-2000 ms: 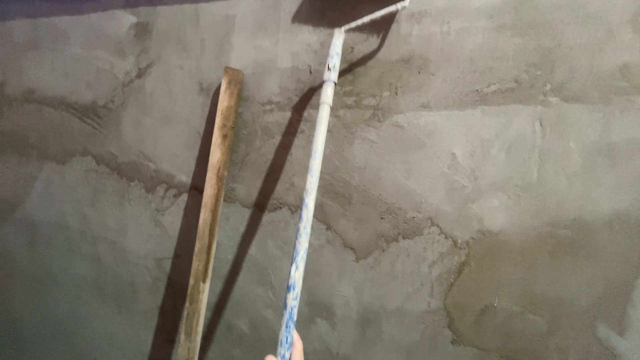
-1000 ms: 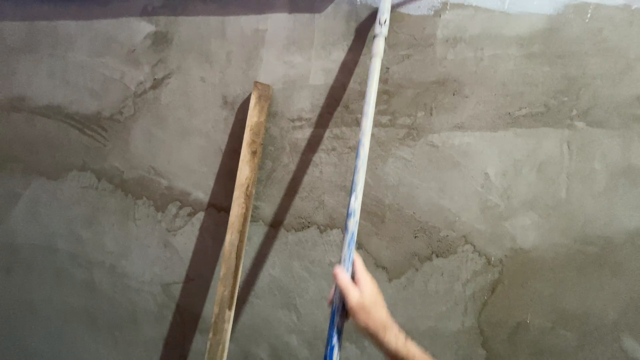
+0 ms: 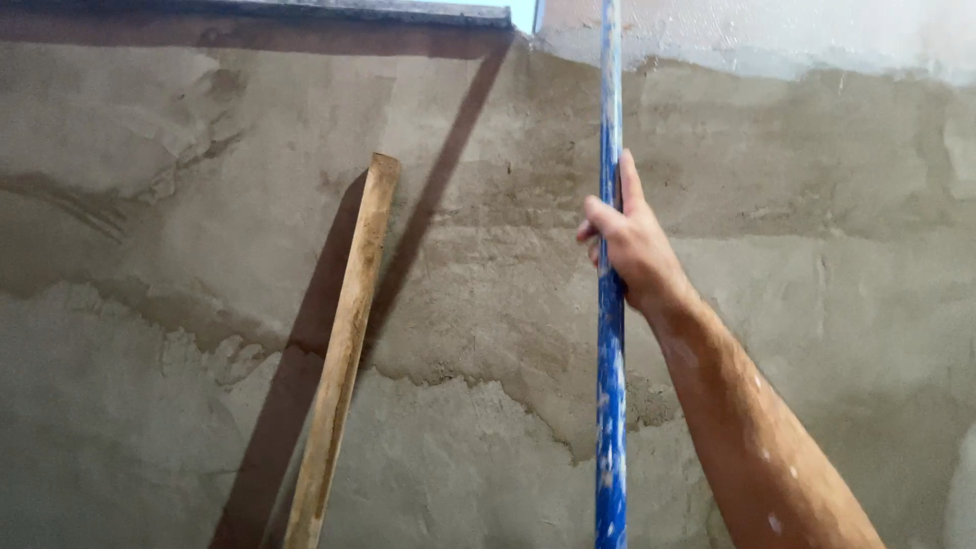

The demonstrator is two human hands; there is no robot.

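Note:
My right hand [image 3: 629,236] is wrapped around a blue pole [image 3: 611,366] spattered with white paint, the index finger lying up along its side. The pole stands nearly upright and runs out of the picture at top and bottom, so its upper end is hidden. Specks of white paint dot my right forearm. Behind the pole is a plastered wall [image 3: 488,305] with darker, damp-looking patches. My left hand is out of sight.
A wooden board [image 3: 343,351] stands tilted left of the pole, casting a shadow on the wall. A dark ledge [image 3: 305,14] crosses the upper left. Whitish coating [image 3: 762,38] covers the wall's top right.
The pole has moved up and to the right, and its roller frame, in view two seconds ago, has left the picture. My right hand and forearm have come further into view. The view has tilted up.

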